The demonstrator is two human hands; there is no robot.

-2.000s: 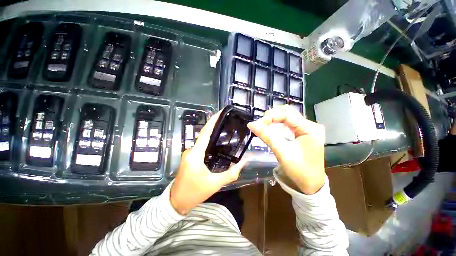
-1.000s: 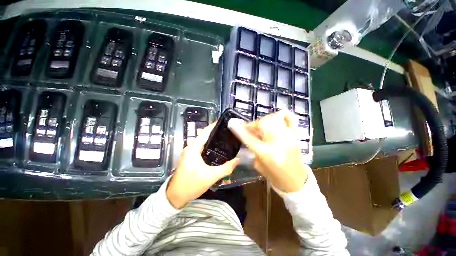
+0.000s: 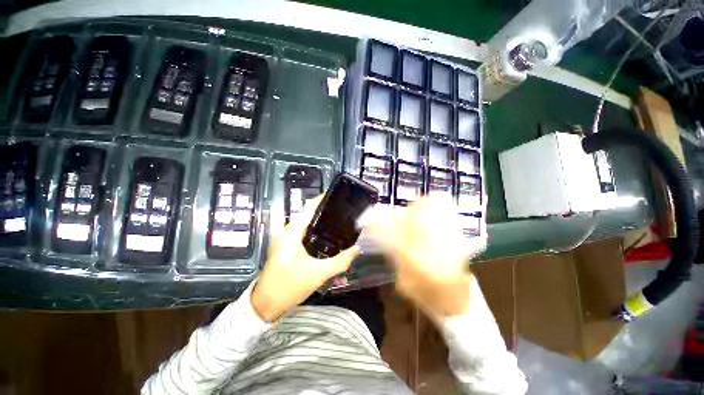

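A black handset (image 3: 340, 213) is in my left hand (image 3: 297, 266), tilted, its dark glossy screen area facing up. My right hand (image 3: 428, 251) is blurred just right of the handset, fingertips near its right edge; I cannot tell whether it holds anything. The lens tray (image 3: 353, 116), with a grid of black-framed pale squares, lies beyond both hands; my right hand covers part of its near rows. The clear phone tray (image 3: 305, 100) lies at the left with two rows of black handsets (image 3: 236, 207) in its pockets. One far-row pocket beside the lens tray is empty.
A white box unit (image 3: 540, 177) stands right of the lens tray. A thick black hose (image 3: 681, 208) with a yellow label curves down at the right. A small bottle (image 3: 528, 55) stands at the back. Brown cardboard boxes (image 3: 544, 297) are below the bench edge. A tan piece (image 3: 656, 123) lies far right.
My right fingers have come off the handset's screen area and moved slightly down and right. The handset has shifted slightly left and down in my left hand. The bench view has shifted a little right.
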